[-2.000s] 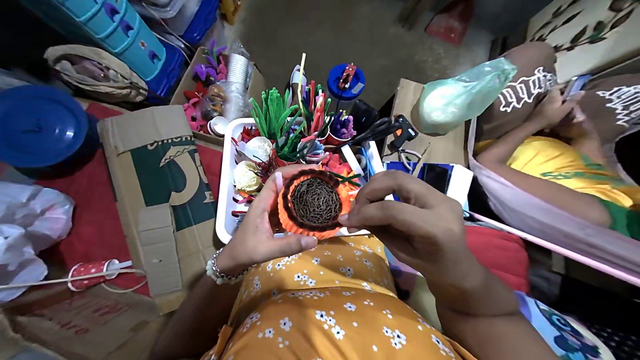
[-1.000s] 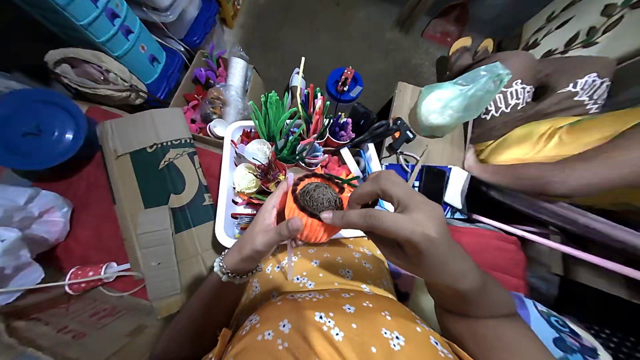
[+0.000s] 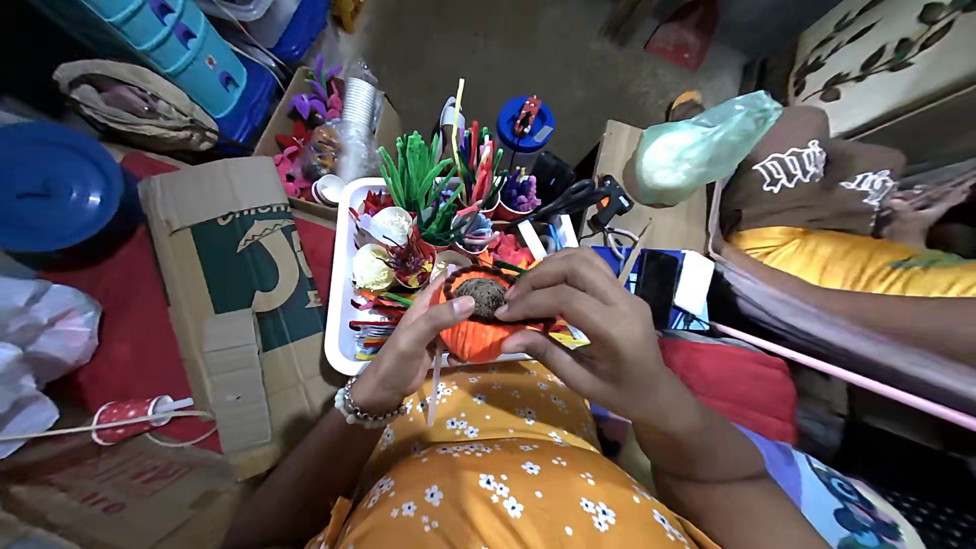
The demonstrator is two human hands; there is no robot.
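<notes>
Both hands are on an orange cup-shaped craft piece [image 3: 476, 341] with a dark brown rim and a brown coiled centre [image 3: 483, 297]. My left hand [image 3: 415, 343] grips its left side, the thumb at the rim. My right hand [image 3: 579, 320] pinches the right edge, its fingertips at the brown centre and the thumb on the orange side. A thin pale stick [image 3: 435, 387] hangs below the piece. Just beyond it lies a white plastic tray [image 3: 339, 305] with green pipe cleaners [image 3: 414, 171], cream balls [image 3: 373, 267] and cups of coloured pipe cleaners.
Left are a flattened cardboard box [image 3: 259, 290], a blue-lidded tub [image 3: 57, 187] and a red dotted paper cup [image 3: 130, 419]. A hot glue gun [image 3: 606, 200] and a green plastic bag [image 3: 698, 149] stand back right. Another person's arm [image 3: 854, 305] rests at the right.
The orange piece has tipped so that more of its side shows than two seconds ago. Both hands have stayed on or near it. The other person at the right has shifted posture.
</notes>
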